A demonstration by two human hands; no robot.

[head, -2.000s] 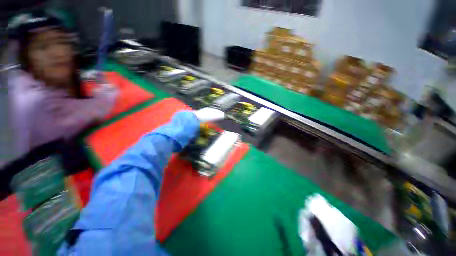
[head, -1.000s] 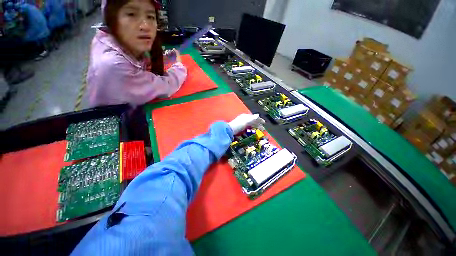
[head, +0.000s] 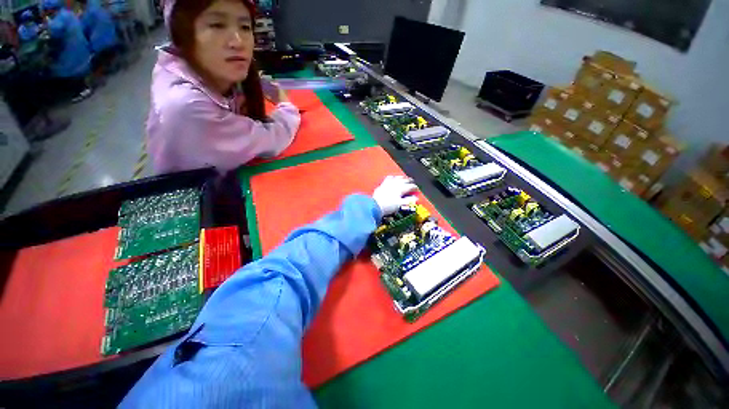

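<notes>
My left hand (head: pixel 395 195), in a white glove, reaches over the red mat (head: pixel 320 180). Its fingers are curled on the far end of a power board (head: pixel 424 256), beside the yellow parts. The fingertips are partly hidden by the board's tall parts. The board lies on the mat, its long white block toward the near right. My right hand is out of the picture.
Several similar boards, one nearest (head: pixel 527 224), sit on the dark conveyor (head: pixel 551 275) beyond the mats. A black bin (head: pixel 104 188) at left holds flat green boards (head: pixel 156 299) and a red ribbed piece (head: pixel 221 256). A coworker in pink (head: pixel 204 120) leans at the far left.
Since one second ago, the coworker has turned their face and the long bluish item near their hand is no longer raised. Earlier the view swung left, bringing the bin into fuller view. My left hand stays at the board.
</notes>
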